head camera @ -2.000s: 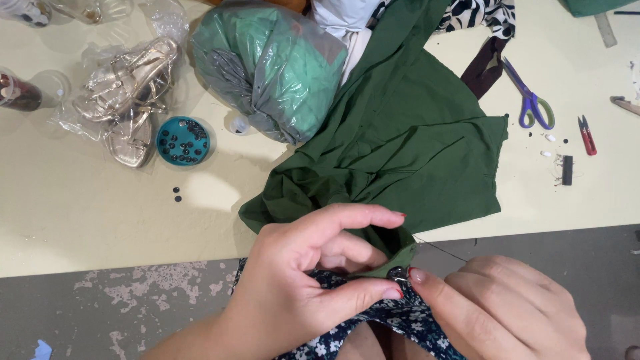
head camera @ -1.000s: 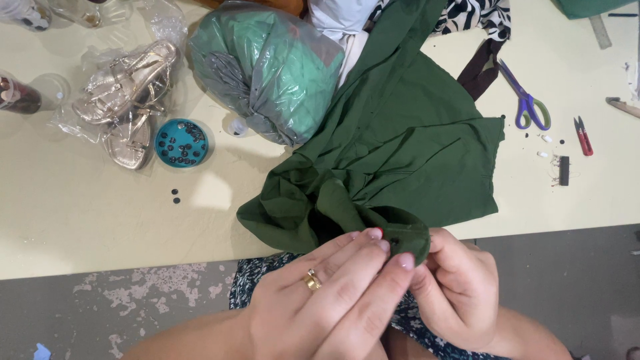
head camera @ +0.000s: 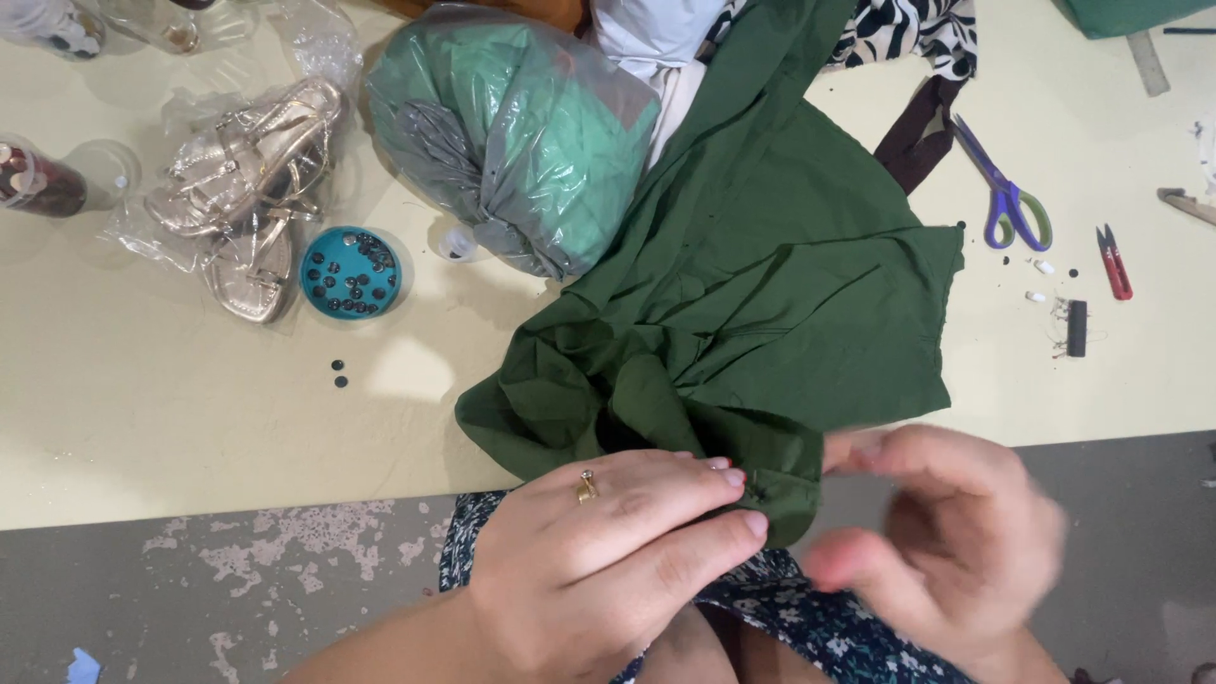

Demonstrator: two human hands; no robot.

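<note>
A dark green cloth garment [head camera: 817,313] lies over the table, with its bunched edge hanging over the near side. My left hand [head camera: 617,551], with a gold ring on one finger, pinches that edge between thumb and fingers. Dark stitching or thread shows on the cloth beside the fingertips. My right hand [head camera: 950,541], blurred, is just right of the edge with thumb and fingers apart; its fingertips are near or against the cloth, and whether a needle is there cannot be seen. A teal round dish [head camera: 351,273] of dark buttons stands at the left, with two dark buttons [head camera: 339,373] below it.
Gold sandals in clear plastic [head camera: 252,190] and a knotted plastic bag of green cloth [head camera: 522,133] lie toward the back left. Purple-handled scissors [head camera: 1007,195], red thread snips [head camera: 1113,263] and a black block with pins [head camera: 1076,329] are on the right. The table's near edge [head camera: 237,508] runs before me.
My right hand has come off the cloth edge and moved right, its fingers spreading. My left hand keeps hold of the edge. The dark button seen at my fingertips two seconds ago is now out of sight.
</note>
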